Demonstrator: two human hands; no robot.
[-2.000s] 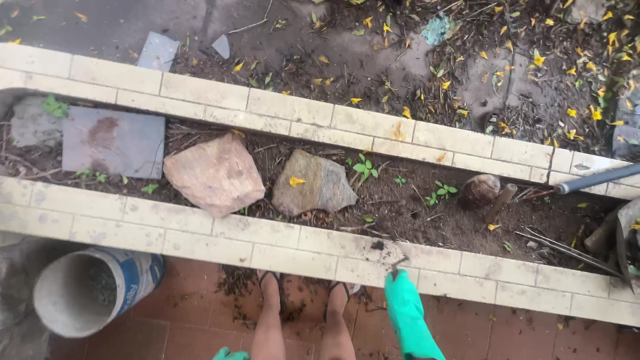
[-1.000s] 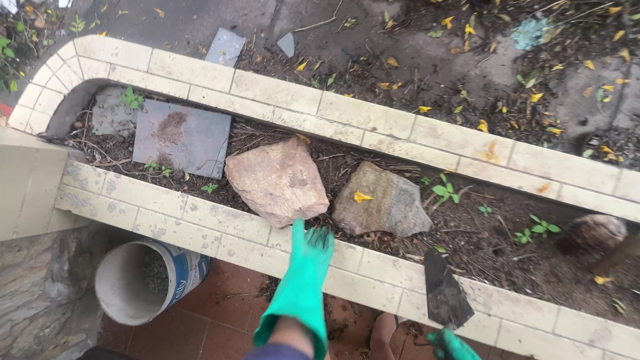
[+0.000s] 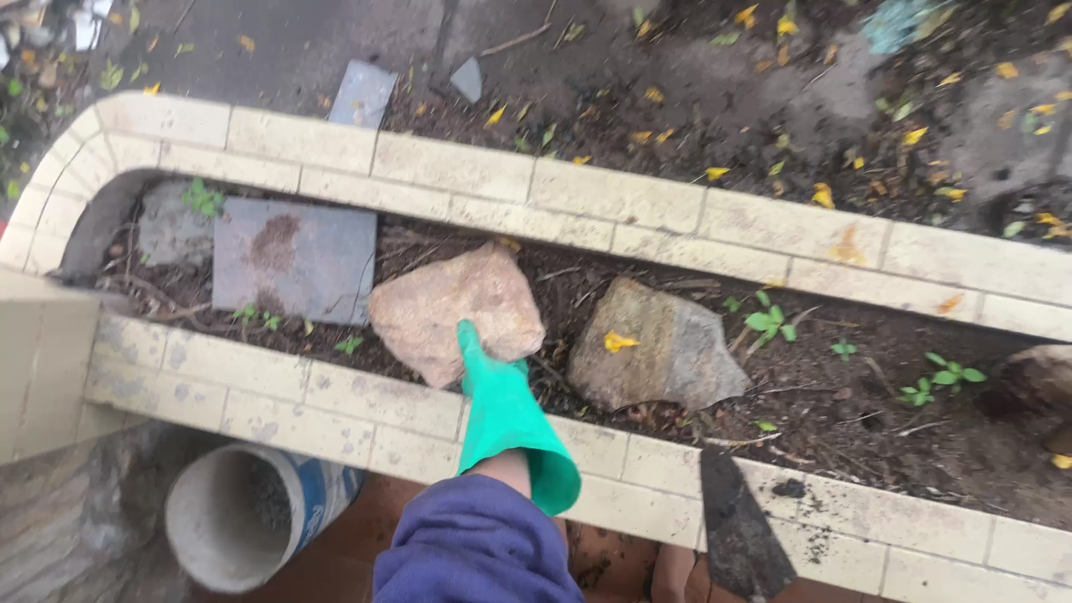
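Observation:
My left hand (image 3: 511,419), in a green rubber glove, grips the lower edge of a large pinkish stone (image 3: 456,306). The thumb lies on top of the stone; the other fingers are mostly hidden at its edge. This stone sits in the soil of a narrow tiled planter. A dark, soil-caked flat piece, perhaps a trowel blade (image 3: 741,523), crosses the near planter wall at the lower right. Its lower end runs to the frame edge. My right hand is out of view.
A brown-grey stone (image 3: 657,347) and a grey slab (image 3: 293,260) flank the held stone. Small seedlings (image 3: 770,321) grow in the soil. Cream-tiled walls (image 3: 620,193) border the planter. A white and blue bucket (image 3: 230,519) stands below the near wall, left of my arm.
My left hand has come up from the bottom edge to the pinkish stone and taken hold of it. My right hand, seen at the lower right earlier, has left the view. The view has shifted left.

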